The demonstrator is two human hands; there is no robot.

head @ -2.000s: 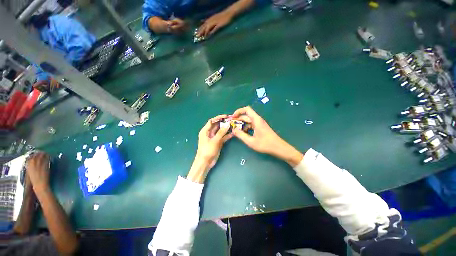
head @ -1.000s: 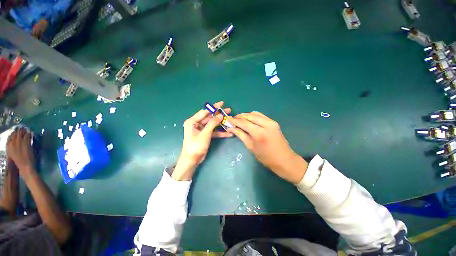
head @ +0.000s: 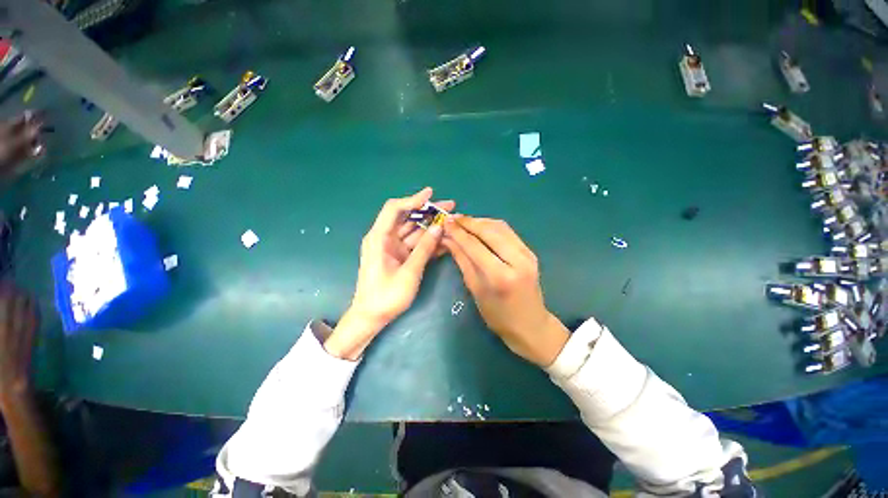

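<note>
A small metal-framed unit [head: 429,217] with a yellow part inside is held between my two bare hands above the green bench. My left hand [head: 391,263] grips it from the left, with the palm partly turned up. My right hand [head: 499,272] has its thumb and fingertips pinched at the unit's right end. The fingers cover much of the unit, so what lies between the right fingertips is hidden.
A blue box [head: 138,255] of white pieces stands at left, with white pads [head: 250,238] around it. Silvery units [head: 831,292] are piled at right. Single units [head: 454,71] lie along the far side. A grey post [head: 107,83] crosses upper left. Another person's arm [head: 21,379] shows at left.
The view has shifted. The unit has turned in my fingers, and its blue-tipped end no longer sticks out upper left as it did. Both my hands still hold it.
</note>
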